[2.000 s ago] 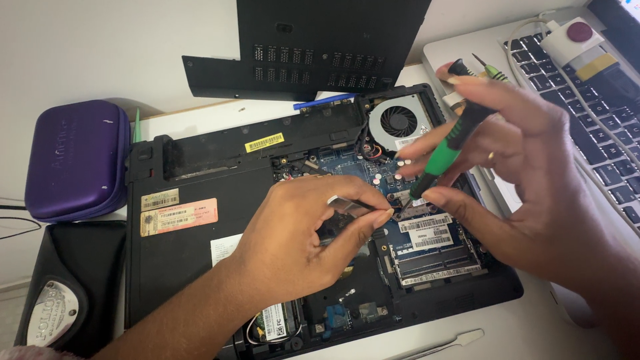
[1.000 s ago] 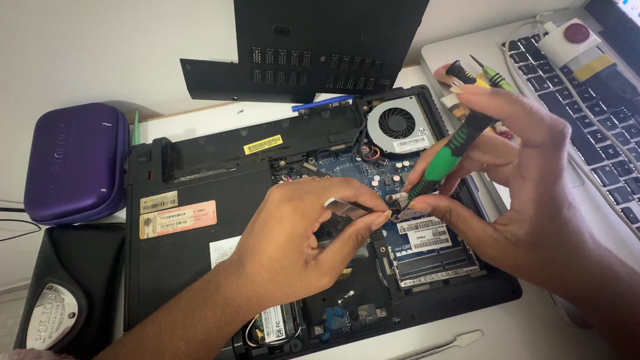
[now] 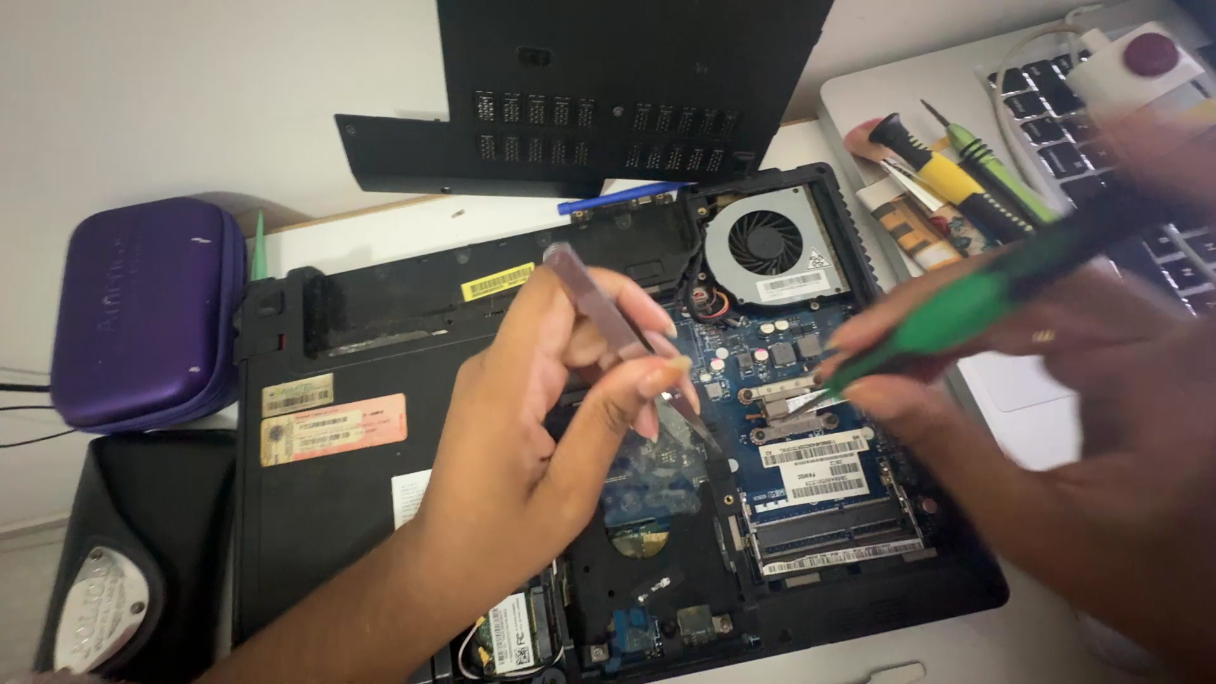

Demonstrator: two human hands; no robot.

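My left hand (image 3: 560, 408) holds metal tweezers (image 3: 608, 318) between thumb and fingers, their tips pointing down over the opened laptop's blue motherboard (image 3: 655, 475). In my right hand (image 3: 1007, 408) is a green and black screwdriver (image 3: 959, 309), its shaft slanting down to the left by the metal heatsink bracket (image 3: 784, 408). Whether its tip touches the bracket I cannot tell. The black laptop base (image 3: 351, 513) lies underside up. A cooling fan (image 3: 765, 242) sits above the bracket, and an open memory slot (image 3: 831, 532) is below it.
A black bottom cover (image 3: 608, 85) leans on the wall behind. At the left are a purple case (image 3: 147, 309) and a black pouch (image 3: 157, 560). A blue pry tool (image 3: 622, 197) lies behind the base. A yellow and black screwdriver (image 3: 936, 176) rests on a silver laptop (image 3: 855, 95) at the right.
The tweezers have swung from lying nearly flat to pointing down and right, and my left hand has turned. The green screwdriver has tipped from steep to a lower slant as my right hand moved.
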